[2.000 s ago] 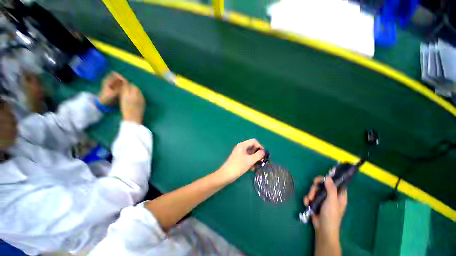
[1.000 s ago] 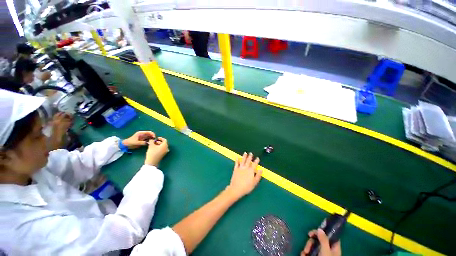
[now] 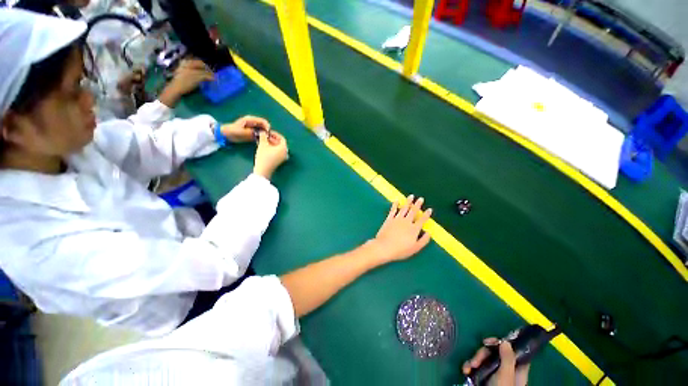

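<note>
My left hand [image 3: 403, 232] lies palm down with fingers spread on the yellow tape at the belt's edge; nothing shows in it. My right hand [image 3: 499, 365] is at the bottom edge, partly cut off, closed around the black electric screwdriver [image 3: 527, 342], whose cord end points toward the belt. The round screw dish [image 3: 425, 326], full of glittering screws, sits on the green mat between my hands. One small black unit [image 3: 463, 206] lies on the dark green belt beyond my left hand. Another black unit [image 3: 607, 324] lies on the belt at the right.
A person in a white smock [image 3: 143, 226] sits close on my left, both hands around a small dark part. A yellow post [image 3: 300, 68] stands at the belt's near edge. Across the belt are white sheets [image 3: 554, 121] and a blue bin [image 3: 636, 158]. A black cable lies at the far right.
My left hand has moved from beside the dish, where it held a small black unit, to the yellow tape and is now spread. The camera view has shifted; my right hand still holds the screwdriver.
</note>
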